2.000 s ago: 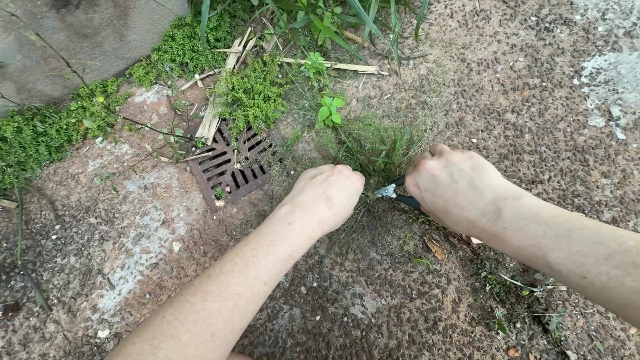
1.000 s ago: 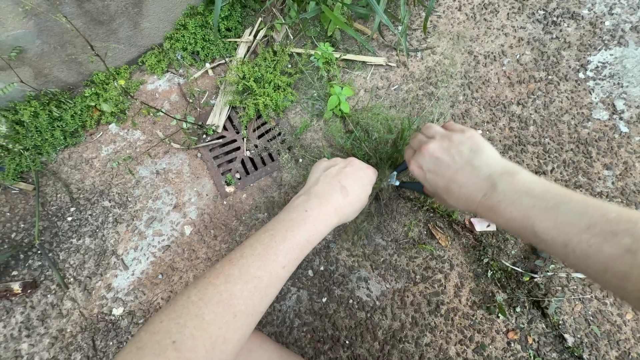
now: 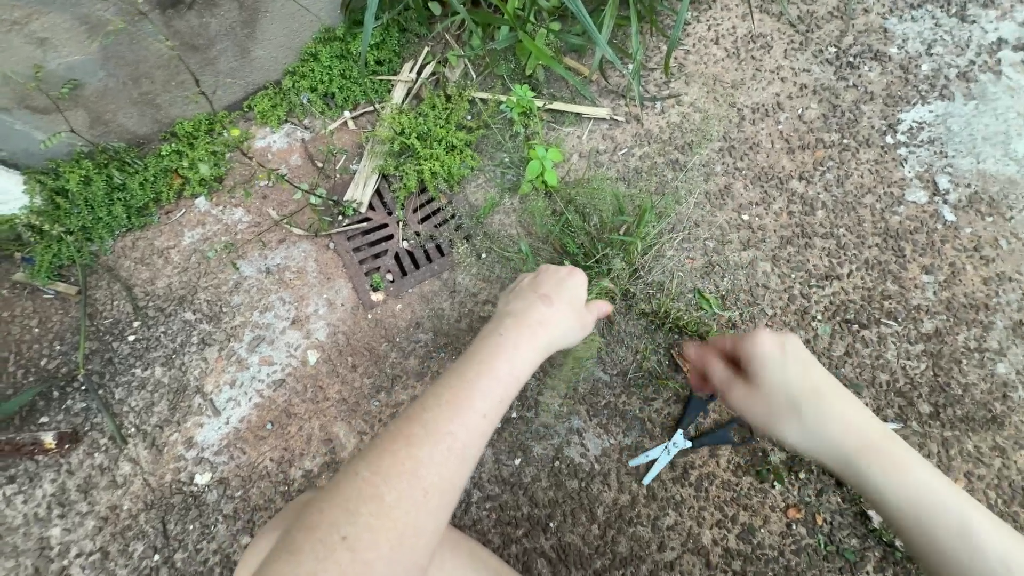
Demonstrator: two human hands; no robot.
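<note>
My left hand (image 3: 552, 308) is closed at the lower edge of a tuft of fine grass (image 3: 612, 228). Blurred green blades (image 3: 572, 372) trail from under its fingers. Lower and to the right, my right hand (image 3: 740, 380) is blurred and curled around the black handles of a pair of scissors (image 3: 676, 448). The metal blades are spread apart and point down and to the left, away from the tuft. The fingers partly hide the handle loops.
A rusty square drain grate (image 3: 404, 276) lies left of the tuft, with dry stalks (image 3: 376, 160) across its top corner. Low leafy plants (image 3: 436, 140) grow above it, along the base of a concrete wall (image 3: 232, 48). Rough, pebbly paving (image 3: 832, 192) surrounds these.
My right hand has moved down and to the right from the grass tuft, bringing the scissors away from my left hand. The scissor blades now show plainly spread.
</note>
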